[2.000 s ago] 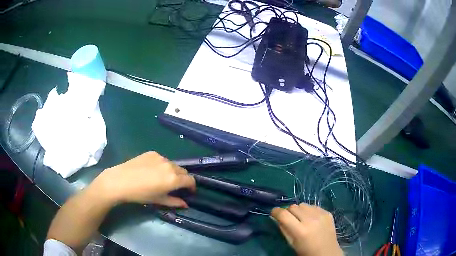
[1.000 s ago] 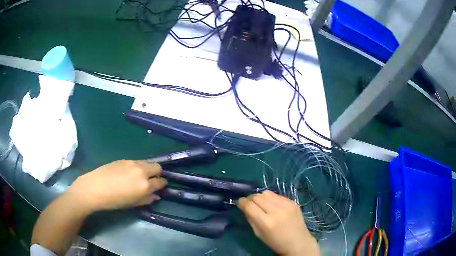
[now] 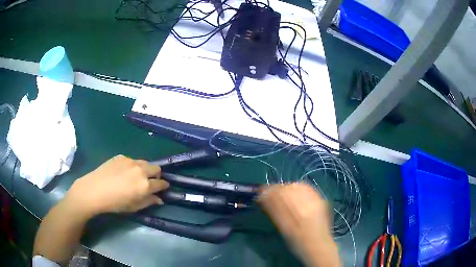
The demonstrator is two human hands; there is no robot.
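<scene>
Several black pens lie side by side, among them a middle black pen (image 3: pixel 209 199) with a lit pale display and a curved black pen (image 3: pixel 193 230) nearest me. My left hand (image 3: pixel 122 185) is closed around the left end of the middle pen; the pens' tips are hidden. My right hand (image 3: pixel 300 211) is blurred, its fingertips together at the right end of the pen just behind; what they hold is unclear. The middle pen's rear end shows a small metallic part. A tangled clear filament coil (image 3: pixel 354 195) lies behind and right of my right hand.
A crumpled white cloth (image 3: pixel 44 138) and pale blue cup-sized object (image 3: pixel 56 65) stand left. A black box (image 3: pixel 251 41) with cords sits on a white board (image 3: pixel 182 68). A grey post (image 3: pixel 402 78), blue bin (image 3: pixel 436 208) and scissors (image 3: pixel 385 250) are at right.
The view has shifted, so the scene sits further left. My right hand has moved from the middle pen's rear end to the pen behind it. The middle pen's display now shows bright.
</scene>
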